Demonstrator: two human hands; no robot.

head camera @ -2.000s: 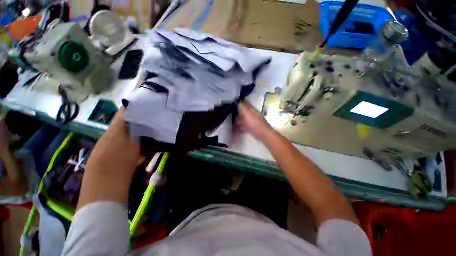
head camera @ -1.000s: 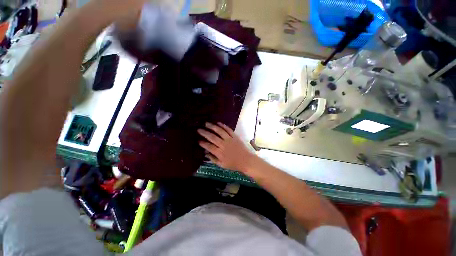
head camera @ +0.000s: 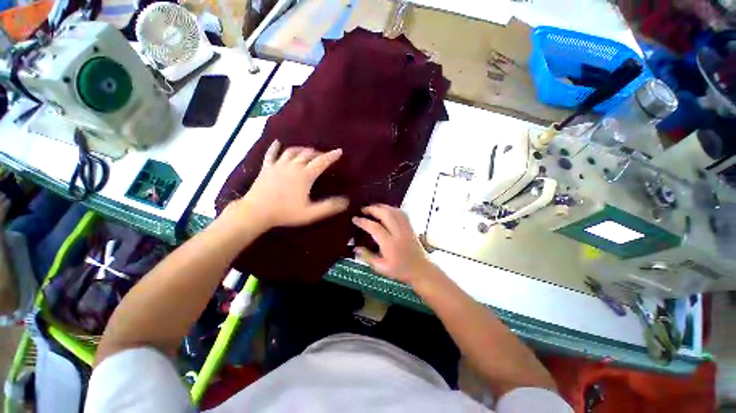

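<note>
Dark maroon garment panels (head camera: 363,105) lie flat on the white table left of the sewing machine (head camera: 589,193), their near end at the green front edge. My left hand (head camera: 294,185) lies palm down on the middle of the cloth, fingers spread. My right hand (head camera: 389,240) is at the cloth's near right edge, fingers bent, with its fingertips on the cloth. I cannot tell whether it pinches the edge. The pale pieces are not in view.
A second machine (head camera: 105,85), a white fan (head camera: 169,36) and a black phone (head camera: 206,101) are at left. A blue basket (head camera: 557,93) and glass bottle (head camera: 655,98) are behind the machine. Snips (head camera: 605,297) lie at right. A lime-rimmed basket (head camera: 69,242) is below left.
The pale pieces seen earlier on the maroon cloth are out of sight. My left hand has come down from the upper left onto the cloth. My right hand has shifted slightly right to the cloth's edge.
</note>
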